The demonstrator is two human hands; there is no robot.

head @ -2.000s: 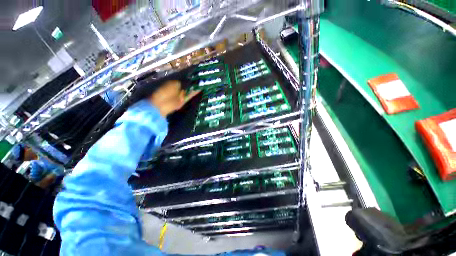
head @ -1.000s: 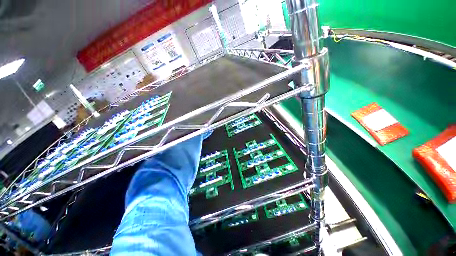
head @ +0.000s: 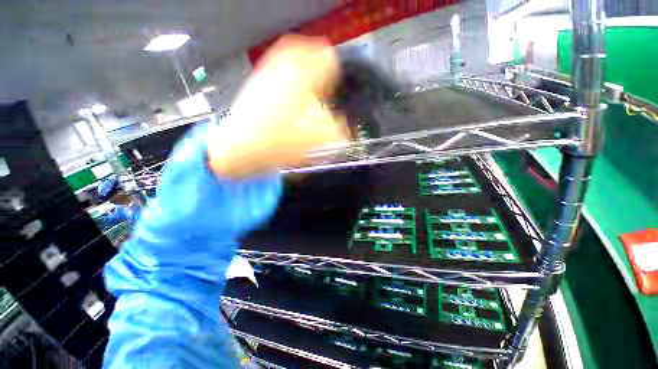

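My left hand (head: 285, 108), blurred and bare-skinned, is raised in front of the top shelf's front edge, its sleeve light blue. A blurred black shape (head: 368, 86) is at its fingers; I cannot tell whether it is a held thing or finger coverings. My right hand is out of the picture. On the black-covered shelf below, a green circuit board panel (head: 472, 236) lies flat at the right, with another panel (head: 384, 224) to its left and one behind. More panels (head: 470, 306) lie on the lower shelf. My arm and hand hide the rack's left part.
The chrome rack post (head: 586, 79) stands at the right. Beyond it is a green bench (head: 613, 173) with a red-orange packet (head: 644, 261). Black boxes (head: 43, 216) with white labels stand at the left. White paper (head: 242, 270) hangs at a shelf edge. Another person's blue sleeve shows behind, at the left.
My left hand has come out from between the shelves and up before the top shelf. The view has swung left, so the rack post and bench sit further right.
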